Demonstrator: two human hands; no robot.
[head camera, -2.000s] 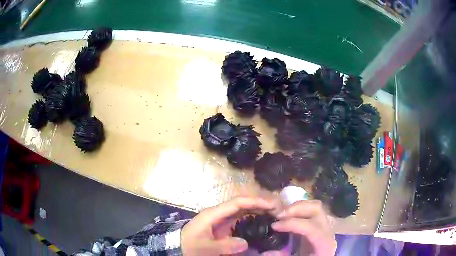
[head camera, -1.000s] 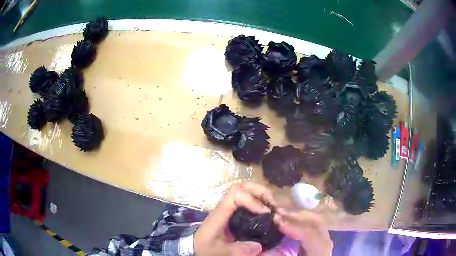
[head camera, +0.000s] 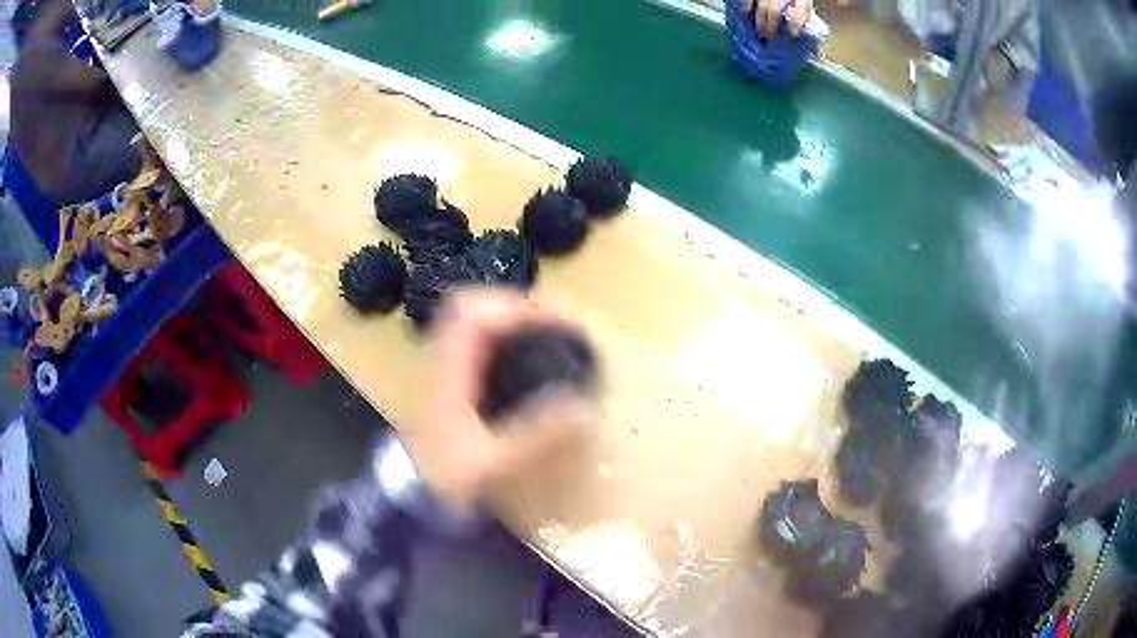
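Note:
My left hand (head camera: 468, 411) is blurred in the middle of the view, over the bench's near side. It is shut on a black spiky piece (head camera: 539, 371), just short of a small group of like pieces (head camera: 434, 243) on the tan bench. A larger pile of black spiky pieces (head camera: 916, 436) lies at the lower right, partly under glare. A piece (head camera: 798, 517) lies at this pile's left side. My right hand is out of view, and the white bottle does not show.
The green conveyor (head camera: 623, 94) runs beyond the bench (head camera: 673, 324). Another person's hand (head camera: 788, 15) is by a blue item (head camera: 767, 50) across it. At left are a blue bin (head camera: 137, 330) of tan parts, red stools (head camera: 187, 399) and floor tape (head camera: 181, 530).
The view has swung left. My left hand has moved left from the near bench edge with a black piece, towards the small group. My right hand has left the picture.

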